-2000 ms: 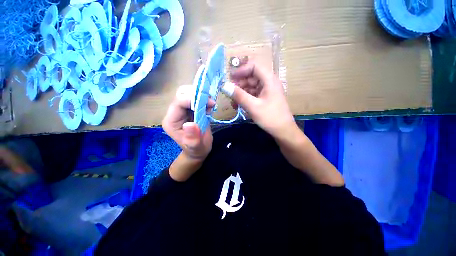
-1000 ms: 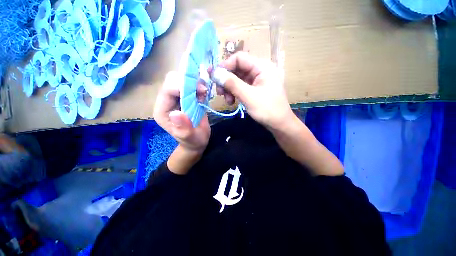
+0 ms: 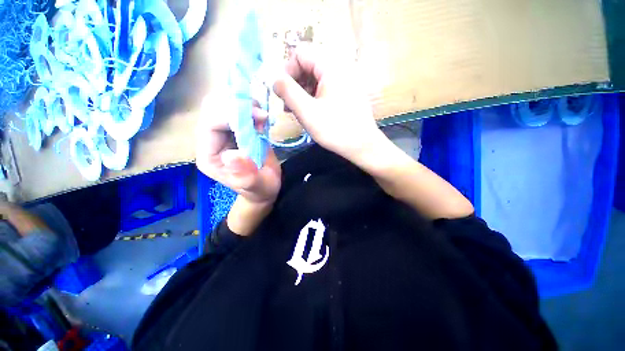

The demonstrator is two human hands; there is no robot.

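My left hand (image 3: 240,161) grips a light-blue flat ring (image 3: 249,96) by its lower part and holds it on edge above the front of the bench. My right hand (image 3: 325,103) is just right of the ring, thumb and index finger bent towards its centre. Whether the fingertips pinch anything is unclear in the glare. A thin pale cord (image 3: 291,142) loops from the ring's lower right side, below my right hand. The work pad with its small dark-marked spot (image 3: 299,35) lies beyond my right hand, partly washed out.
Many pale rings (image 3: 147,82) overlap on the cardboard sheet (image 3: 480,51) at the left, with a tangled blue cord heap (image 3: 12,51) beyond. A blue crate (image 3: 589,226) holding rings stands below the bench at right. Another person's arm (image 3: 24,218) shows at lower left.
The view has shifted and brightened; the stacked rings at the far right have left the picture. The ring is now seen more edge-on. My left hand keeps its hold; my right hand stays beside the ring.
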